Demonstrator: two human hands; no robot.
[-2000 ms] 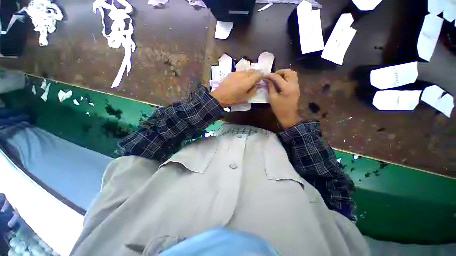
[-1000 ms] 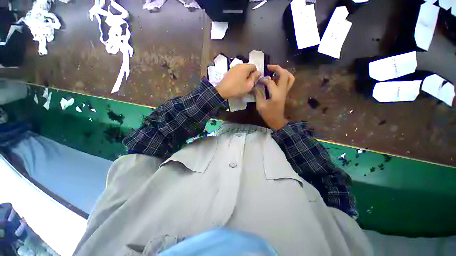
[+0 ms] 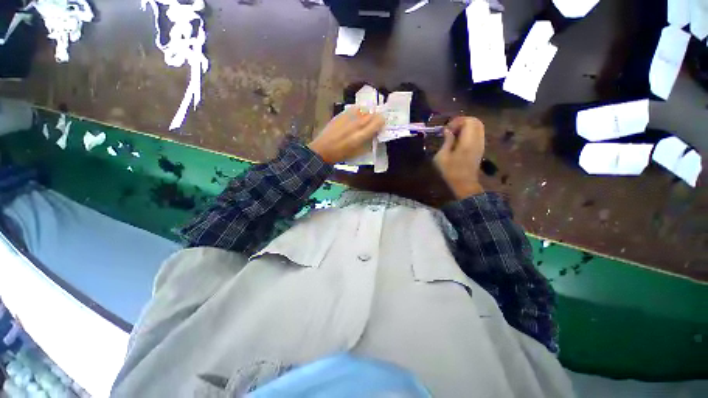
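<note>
A bundle of dark cut pieces with white paper tops [image 3: 397, 105] lies on the brown table in front of me. My left hand [image 3: 347, 134] presses on the left part of its white tops, with the fingertips near the middle. A narrow pale lilac strip [image 3: 423, 129] runs across the bundle to the right. My right hand [image 3: 463, 154] pinches the strip's end to the right of the bundle. Whether the strip is knotted is hidden by my left fingers.
White-topped dark stacks [image 3: 485, 43] stand at the back right, others [image 3: 613, 120] further right. Tangled white strips [image 3: 186, 47] lie at the back left. A dark stack [image 3: 361, 14] is at the back. A green ledge [image 3: 225, 171] with scraps runs along the near edge.
My right hand has moved right, away from my left hand, and the lilac strip now stretches between them. My left hand has shifted slightly left. The white tops have shifted under it.
</note>
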